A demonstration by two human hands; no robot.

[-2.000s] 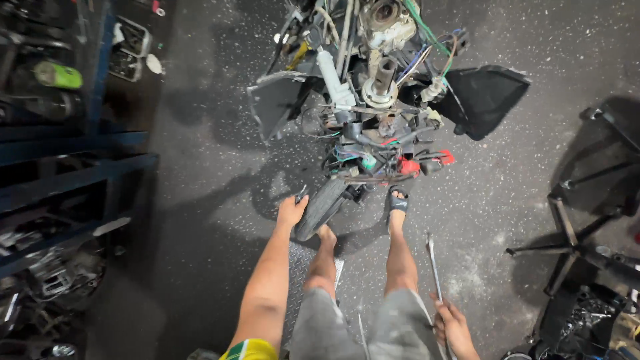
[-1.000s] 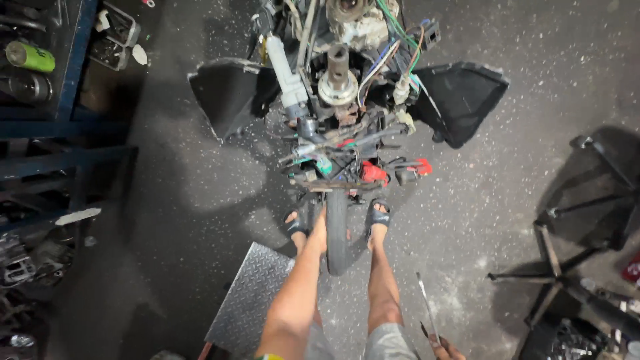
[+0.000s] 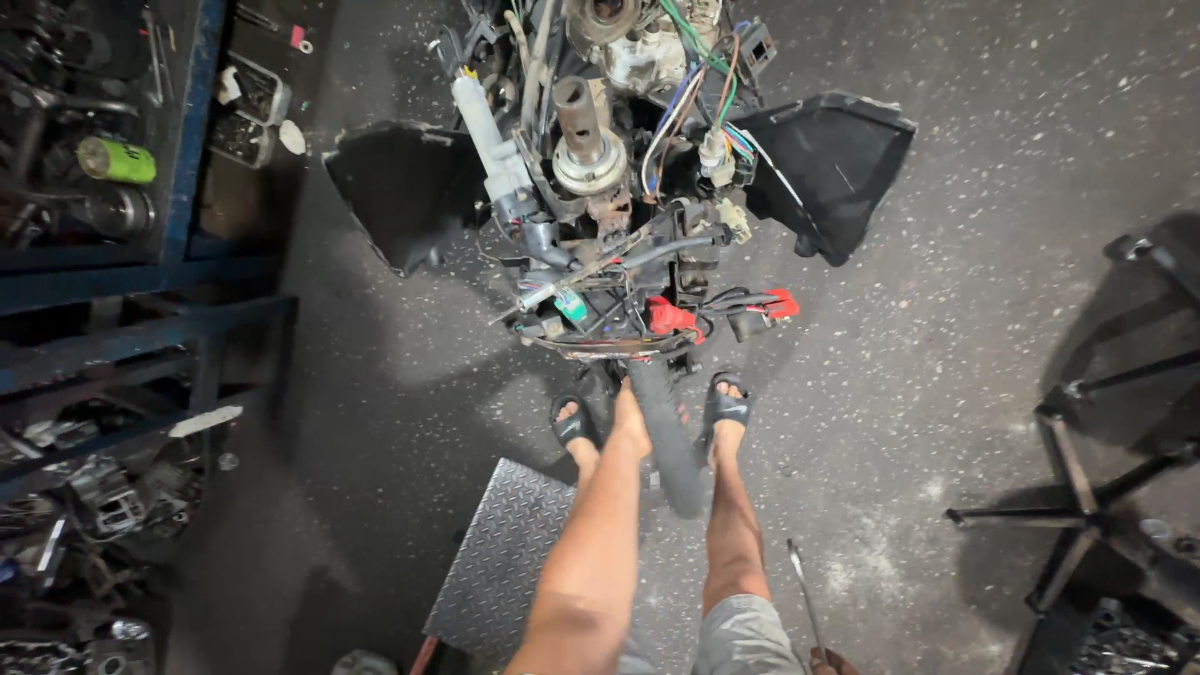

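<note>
My left hand (image 3: 632,422) is at the left side of the front wheel's tyre (image 3: 667,441), below the stripped front end of a motorcycle; its fingers are hidden behind the wheel and frame. My right hand (image 3: 832,663), at the bottom edge, is closed on the lower end of a long metal tool (image 3: 806,595), perhaps a wrench or screwdriver. Above the wheel are a red connector cover (image 3: 671,317), a green connector (image 3: 570,306), loose wires (image 3: 694,112) and the bare steering stem tube (image 3: 578,122). Black plastic panels (image 3: 834,169) spread out on both sides.
A diamond-plate metal platform (image 3: 502,562) lies at lower left. Blue metal shelving (image 3: 141,281) with engine parts and a green can (image 3: 116,160) stands at the left. A black star-shaped stand base (image 3: 1078,516) is at the right. My sandalled feet flank the wheel.
My left hand, earlier left of the angled tyre with a small tool, is now at the wheel, which has turned. The diamond-plate platform has come into view. My right hand has gone lower in the view.
</note>
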